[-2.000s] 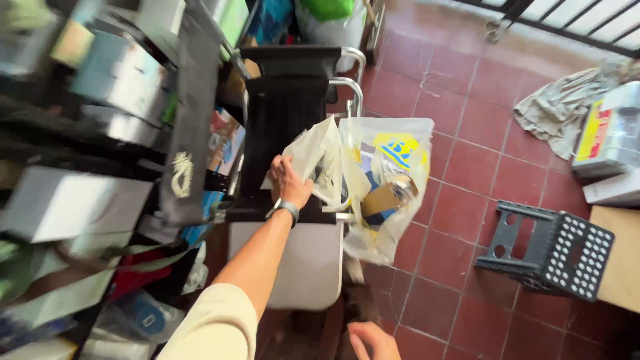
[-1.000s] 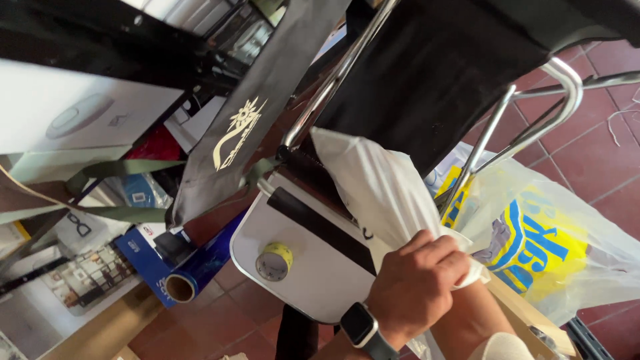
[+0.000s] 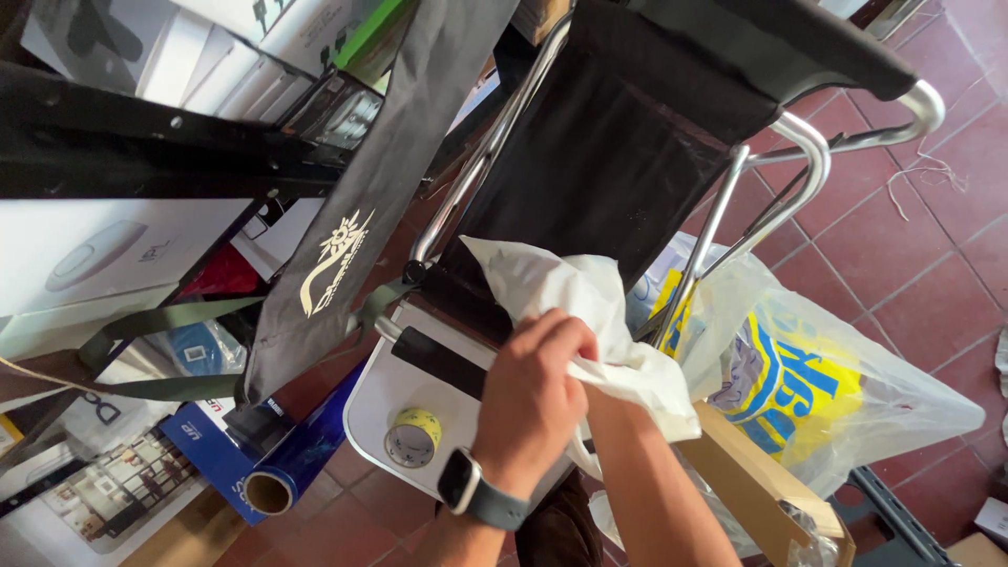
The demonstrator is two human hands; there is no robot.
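My left hand (image 3: 535, 386), with a smartwatch (image 3: 465, 482) on its wrist, is shut on the white plastic bag (image 3: 555, 283). The bag lies over the front of the black fabric chair (image 3: 606, 134). My right forearm reaches up under the bag; the bag and the left hand hide that hand. A roll of yellow printed tape (image 3: 413, 437) rests on the white board (image 3: 378, 394) in front of the seat, left of my left hand.
A clear bag with yellow and blue print (image 3: 787, 378) stands right of the chair beside a cardboard box (image 3: 756, 472). Left are a black carrying case (image 3: 354, 213), a roll of blue film (image 3: 307, 449) and shelves of boxes (image 3: 102, 252). A dark plastic stool (image 3: 898, 520) is at lower right.
The view has come much closer to the chair since two seconds ago. The right hand, seen low in the oldest frame, is now hidden at the white bag. The left hand stays on that bag.
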